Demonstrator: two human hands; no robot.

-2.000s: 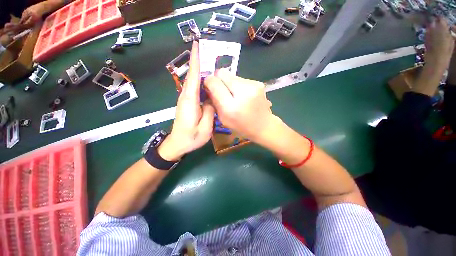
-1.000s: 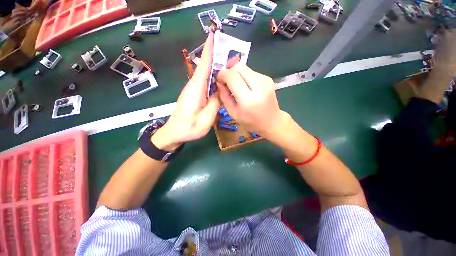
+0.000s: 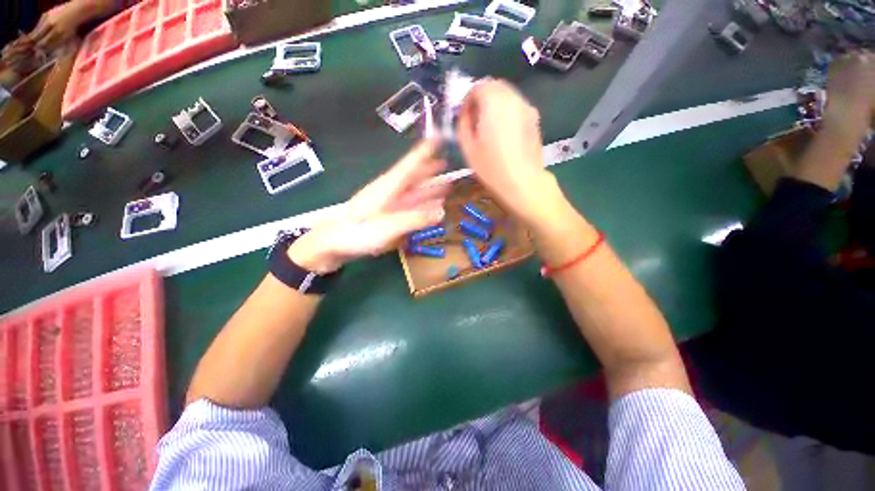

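A white plastic housing point(image 3: 451, 104), blurred and seen nearly edge-on, is held up over the belt's near edge by my right hand point(image 3: 504, 139), also blurred. My left hand point(image 3: 389, 211) is just below and left of it, with fingers apart and nothing visible in it; its fingertips are close to the housing's lower end, and touching cannot be told. Below my hands, a small open cardboard box point(image 3: 461, 264) holds several blue cylinders point(image 3: 475, 230).
Several housings point(image 3: 290, 169) and small dark parts lie on the green belt point(image 3: 345, 144), bordered by a pale rail point(image 3: 221, 251) and a slanting grey post point(image 3: 638, 72). Pink trays are at near left point(image 3: 144, 384) and far left point(image 3: 144, 48). Another person's arm point(image 3: 825, 134) is at right.
My hands have parted; the left has opened and dropped away from the housing, while the right has lifted it slightly. More of the box and its blue cylinders shows. Belt housings have shifted right in view.
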